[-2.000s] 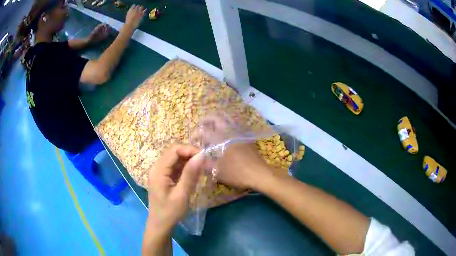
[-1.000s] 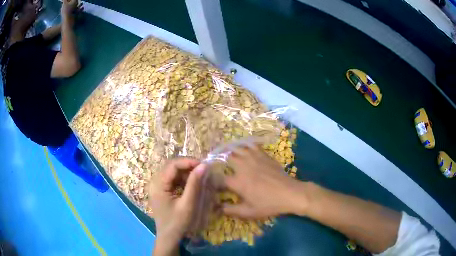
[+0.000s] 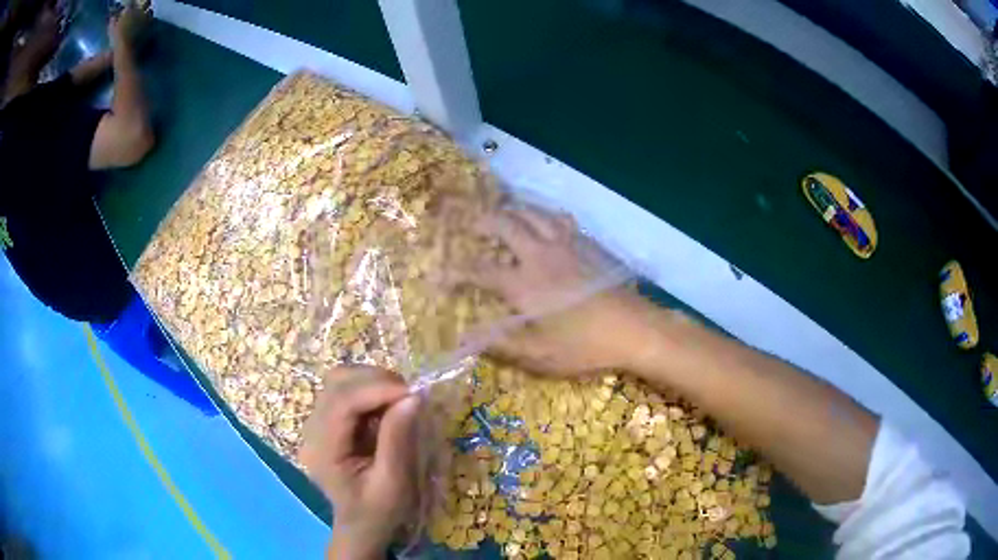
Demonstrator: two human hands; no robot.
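A large clear plastic bag (image 3: pixel 296 197) full of small yellow plastic pieces lies on the green worktop. My left hand (image 3: pixel 367 443) pinches the edge of the bag's mouth at the lower middle. My right hand (image 3: pixel 547 295) is inside the bag's mouth, under the clear film, blurred, with fingers spread over the pieces; whether it holds any cannot be seen. A loose heap of yellow pieces (image 3: pixel 646 470) spreads from the mouth onto the worktop. A crumpled blue-white item (image 3: pixel 503 443) lies in the heap.
A green conveyor belt (image 3: pixel 657 120) runs beyond a white rail (image 3: pixel 591 197) with a white post (image 3: pixel 432 66). Yellow housings (image 3: pixel 840 214) with blue marks lie on the belt at right. A person in black (image 3: pixel 49 197) sits at left on a blue stool (image 3: pixel 159 356).
Many yellow pieces have spilled from the bag's mouth into a wide heap, and the blue-white item now shows. My right hand has moved up and away inside the mouth. My view has shifted right.
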